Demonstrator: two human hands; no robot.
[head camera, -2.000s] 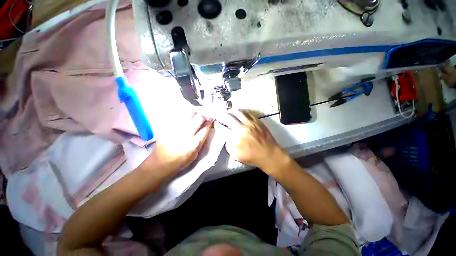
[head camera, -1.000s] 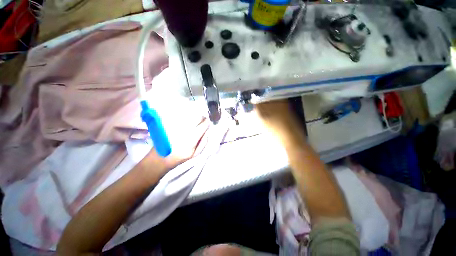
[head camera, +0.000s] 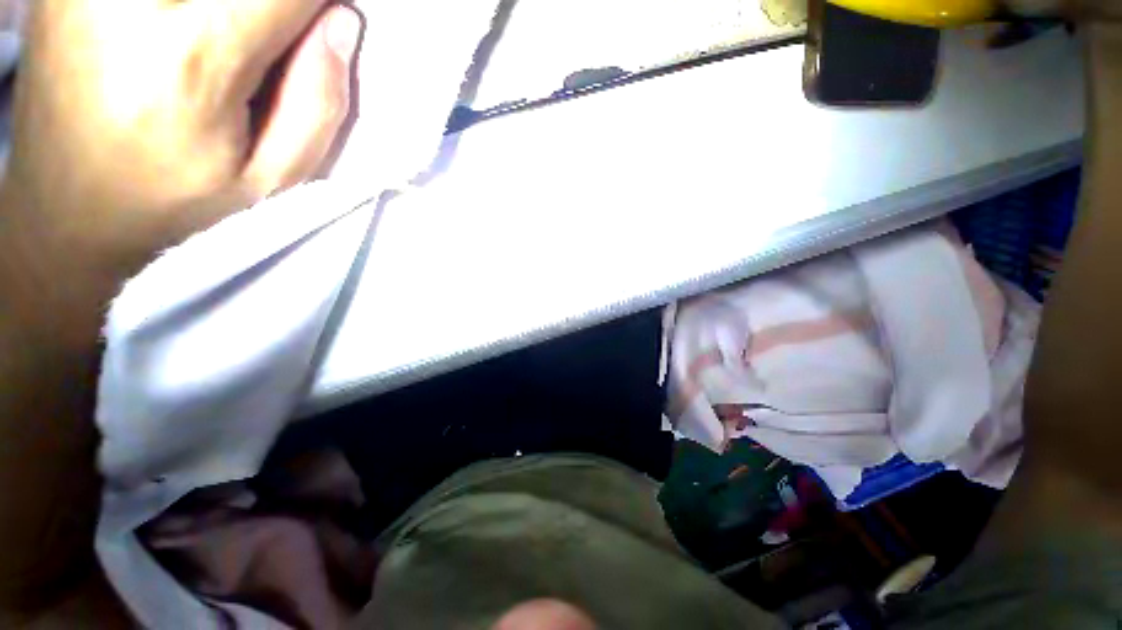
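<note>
My left hand (head camera: 185, 111) is large and overexposed at the upper left, with fingers curled on the white cloth (head camera: 209, 332). The cloth runs from under it over the table's front edge, with dusty-pink cloth (head camera: 277, 554) below. My right forearm comes up along the right edge; the hand is cut off or too dark at the top right corner to read. A yellow handle (head camera: 917, 10), perhaps of scissors, is near that corner, just above the black phone (head camera: 871, 59). The needle area is out of the picture.
The white machine table (head camera: 591, 234) has a dark seam and worn patches at the back. Right of my lap lies a heap of white and pink cloth (head camera: 935, 369), with blue basket parts (head camera: 1015, 228) beside it. A dark green item (head camera: 726, 505) lies below. My olive-green clothing shows at the bottom.
The view has moved closer and lower, and the machine head has left the picture. My right arm has moved from the needle area to the far right. The yellow handle has appeared above the phone.
</note>
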